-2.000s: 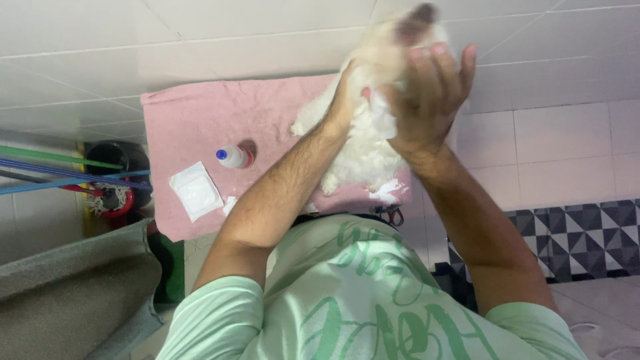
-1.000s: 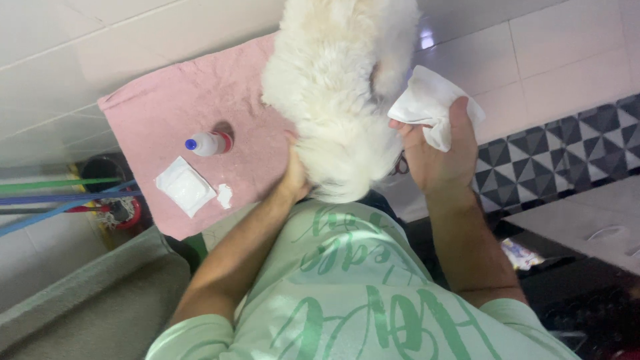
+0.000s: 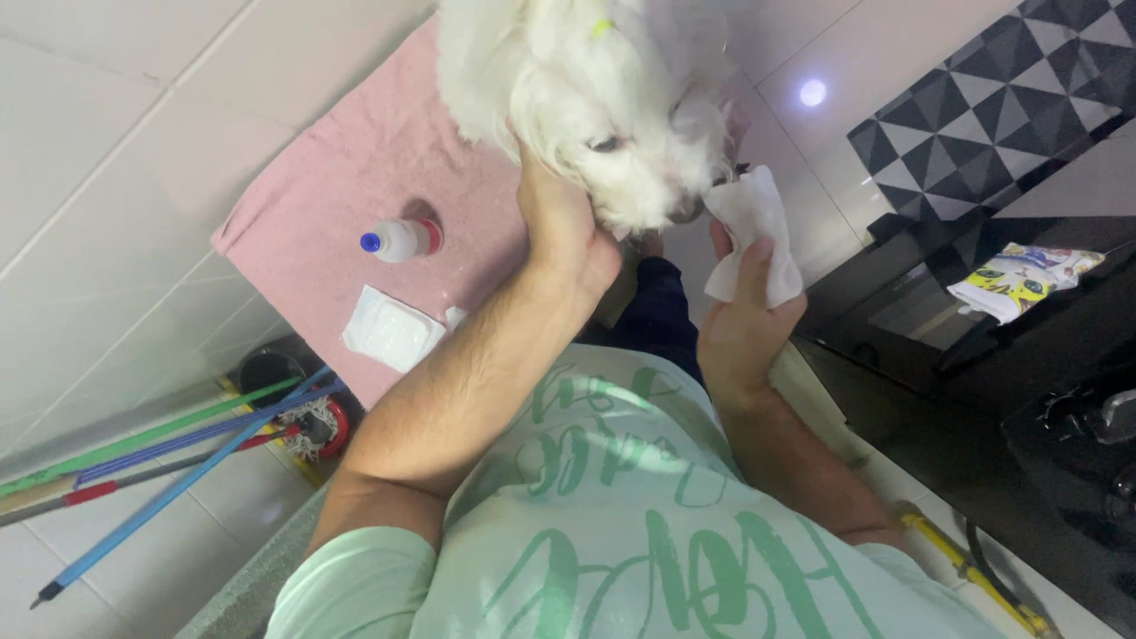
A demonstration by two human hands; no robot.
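Note:
A white, fluffy dog (image 3: 612, 124) is at the top centre, its head turned down and to the right. My left hand (image 3: 568, 222) cups the dog's jaw and neck from below, its fingers partly hidden in the fur. Between the fingers and thumb of my right hand (image 3: 754, 311) is a white wipe or gauze (image 3: 759, 231), just beside the dog's nose. On the pink towel (image 3: 355, 177) lie a clear bottle with a blue tip and red base (image 3: 401, 240) and a folded white pad stack (image 3: 392, 328). A small white scrap is partly hidden by my left forearm.
Mop and broom handles (image 3: 177, 435) and a red mop bucket (image 3: 333, 428) stand at the lower left. At the right are a black appliance (image 3: 941, 382) bearing a colourful packet (image 3: 1021, 280), and a patterned mat (image 3: 994, 106). A tiled wall (image 3: 106, 133) borders the towel.
The dog's face now shows, turned toward my right hand; a second ago its head was down. My left hand has come up under its jaw, and the wipe is now by its muzzle. The view has shifted.

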